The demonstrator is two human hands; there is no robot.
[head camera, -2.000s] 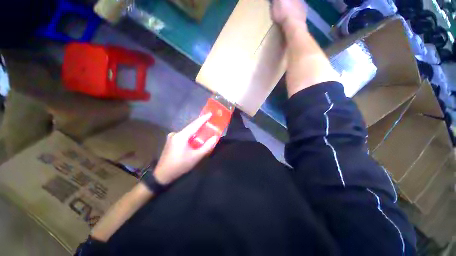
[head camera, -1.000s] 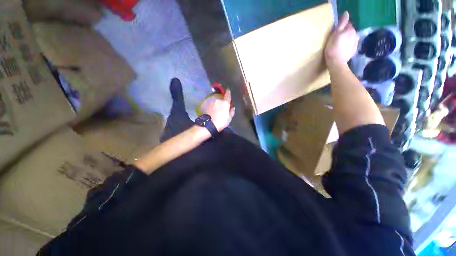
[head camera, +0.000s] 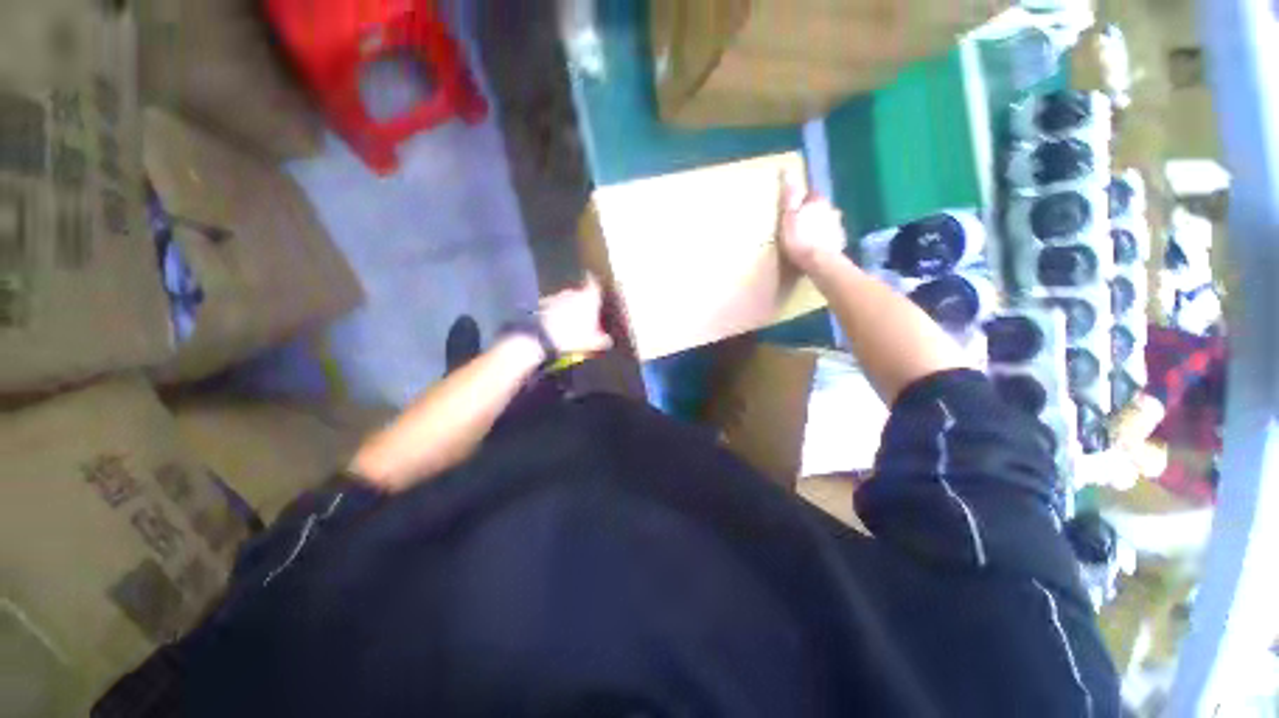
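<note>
A closed brown product carton (head camera: 694,260) lies on the green-topped bench at its near edge. My right hand (head camera: 814,233) grips the carton's right end. My left hand (head camera: 575,320), with a dark watch on the wrist, is at the carton's left end. It holds the tape dispenser (head camera: 567,362), mostly hidden by the hand; a yellow part shows below it and a little red beside it. Blur hides whether tape touches the carton.
An open carton with a white bagged item (head camera: 842,414) stands right of my body. Another brown carton (head camera: 758,63) is at the top. Dome cameras (head camera: 1062,218) stand in rows at right. A red stool (head camera: 386,84) and large cartons (head camera: 77,225) are at left. Another person's hand (head camera: 1133,442) shows at far right.
The carton has gone from being held tilted to lying on the bench. My left hand with the tape dispenser has moved up against its left end. The view has turned, showing more dome cameras.
</note>
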